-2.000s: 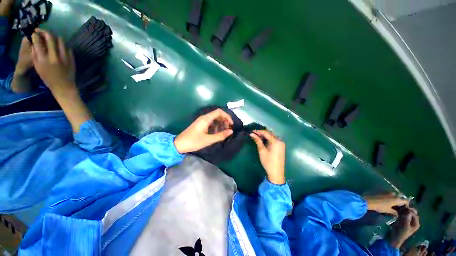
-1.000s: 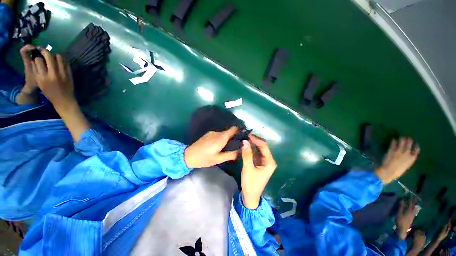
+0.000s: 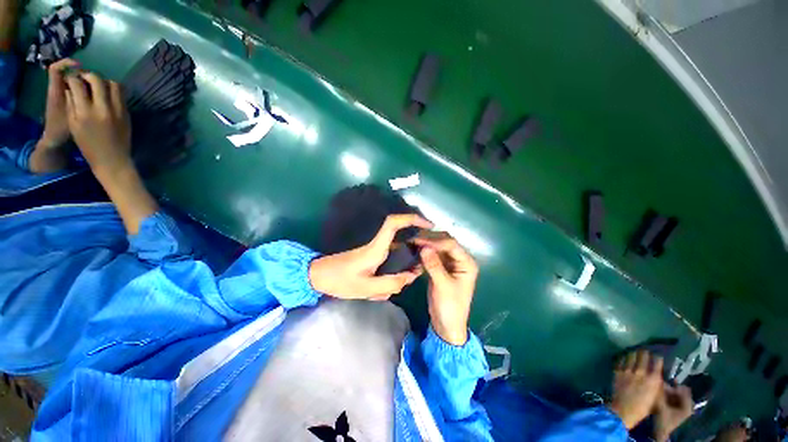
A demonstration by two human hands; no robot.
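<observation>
My left hand (image 3: 367, 263) and my right hand (image 3: 449, 276) meet in front of my chest. Between them is a dark flat piece (image 3: 399, 260), held by the fingers of my left hand, with my right fingertips at its upper right edge. Fingers hide much of it, and whether a second small part is there I cannot tell. The pile of dark pieces (image 3: 356, 211) lies just beyond my left hand. A small white rectangle (image 3: 403, 182) lies past the pile.
Dark pieces (image 3: 423, 84) lie spaced on the far green strip (image 3: 536, 73). White strips (image 3: 251, 122) lie on the glossy green surface (image 3: 294, 177). The left neighbour's hands (image 3: 97, 121) are beside a dark fan (image 3: 160, 95) and a black-and-white heap (image 3: 60, 36). A right neighbour's hands (image 3: 644, 388) work at lower right.
The dark pieces on the far strip have shifted left and up. My left fingers have spread around the held piece. The right neighbour's hand has come back from the strip.
</observation>
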